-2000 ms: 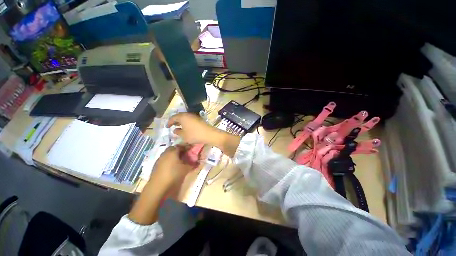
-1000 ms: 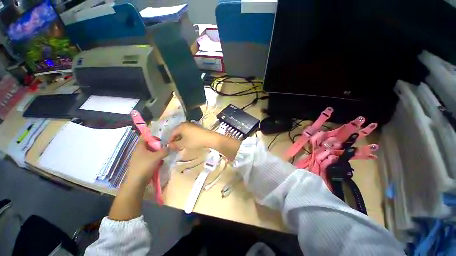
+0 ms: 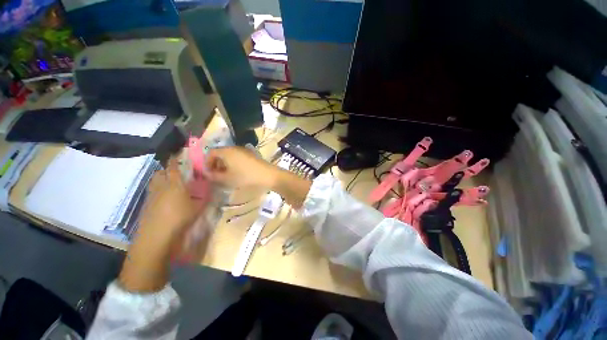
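Observation:
My left hand (image 3: 163, 206) is blurred and holds a pink smart band (image 3: 197, 159) upright at the left of the work area. My right hand (image 3: 233, 169) is at the band from the right, fingers bent; whether it grips the band is unclear. A white smartwatch (image 3: 269, 206) lies on the desk with its strap towards the front edge. White cables (image 3: 266, 234) lie beside it. A bunch of pink smart bands (image 3: 426, 182) and a black one (image 3: 437, 220) lie at the right.
A black USB hub (image 3: 306, 151) with white cables stands behind my right forearm. A dark monitor (image 3: 439, 66) is at the back. Stacked white trays (image 3: 552, 192) stand at the right, papers (image 3: 80, 192) and a printer (image 3: 133, 80) at the left. A mouse (image 3: 357, 158) lies near the hub.
The pink band was low between my hands, then came up in my left hand. Both hands have since shifted left in the picture. The whole view has also shifted a little.

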